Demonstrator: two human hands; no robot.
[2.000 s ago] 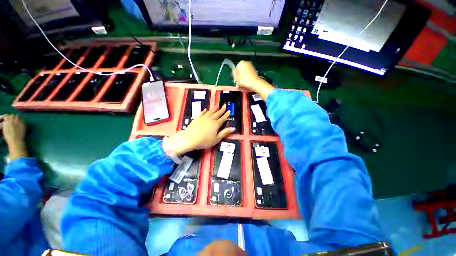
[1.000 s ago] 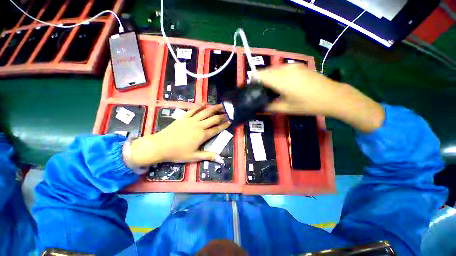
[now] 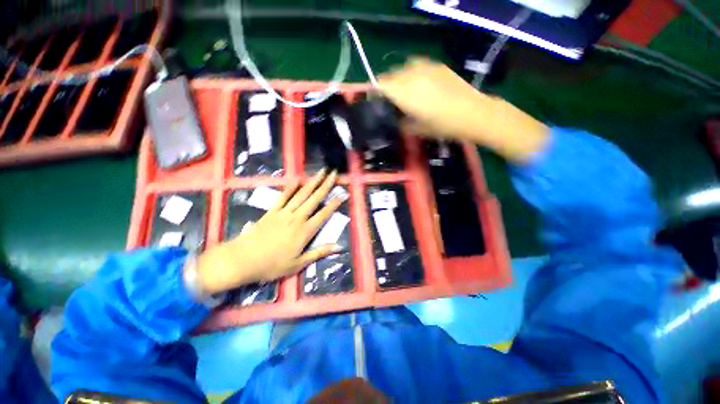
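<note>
A red-orange tray (image 3: 318, 297) lies in front of me with dark smartphones in two rows of pockets, several with white labels. My left hand (image 3: 272, 241) lies flat with spread fingers over the phones in the middle of the front row and holds nothing. My right hand (image 3: 433, 99), blurred, grips a black barcode scanner (image 3: 373, 126) with a white cord, above the back row. The scanner head points left, beside a dark phone (image 3: 320, 132) in the back row. A phone with a grey lit screen (image 3: 175, 122) lies tilted at the tray's back left, a white cable plugged in.
Another red-orange tray (image 3: 71, 147) of dark phones lies at the left on the green mat (image 3: 63, 205). A monitor's lower edge (image 3: 505, 30) shows at the top right. White cables hang across the back. A blue sleeve shows at the far left edge.
Since the first frame, my right hand has taken the black scanner and brought it over the tray. Since the second frame, it has moved up and left within the view. My left hand stays flat over the phones.
</note>
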